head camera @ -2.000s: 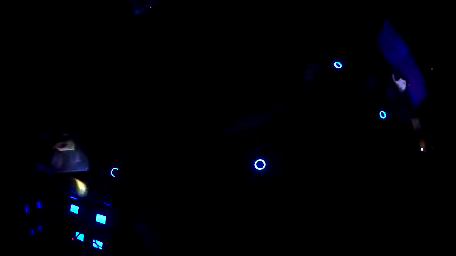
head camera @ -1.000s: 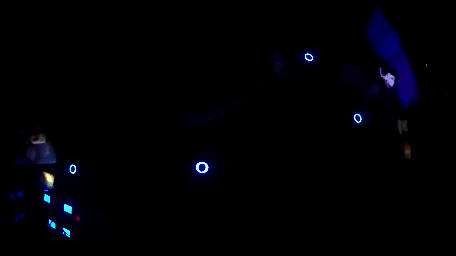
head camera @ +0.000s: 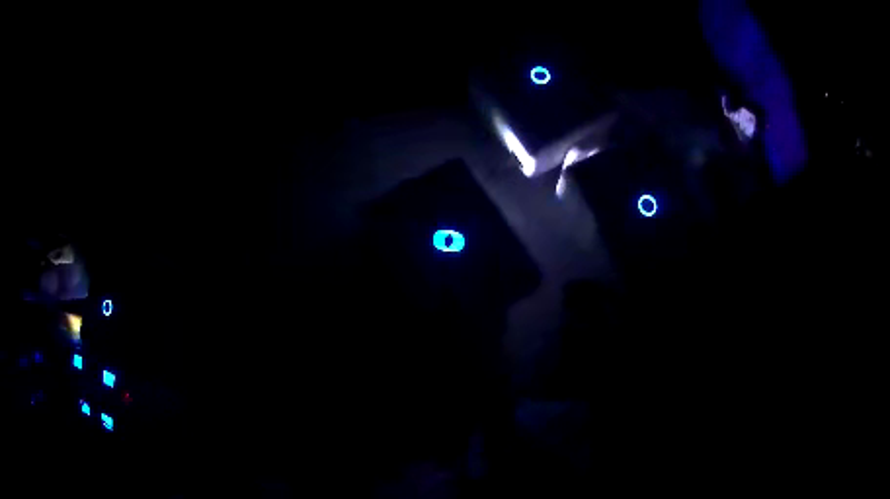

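The head view is almost black. A dark boxy unit point(head camera: 478, 273) with a blue-lit ring, blurred sideways, shows in silhouette at the centre, tilted against a faintly lit pale surface. A second dark unit point(head camera: 540, 102) with a blue ring stands beyond it, and a third point(head camera: 634, 229) with a blue ring is to its right. White light falls along the lower edges of the far unit and beside the right one. Neither of my hands can be made out in the dark, so I cannot tell whether one touches the centre unit.
A small blue ring point(head camera: 107, 307) glows at the left. Below it is a power strip point(head camera: 108, 378) with square blue-lit switches. A yellowish item point(head camera: 73, 326) and a pale item point(head camera: 63, 281) are at the left edge. A blue curtain strip point(head camera: 761, 88) hangs at the upper right.
White light now shows on the surface and outlines the units. The centre ring has moved up and right and is blurred. The other lights have shifted left and up in view.
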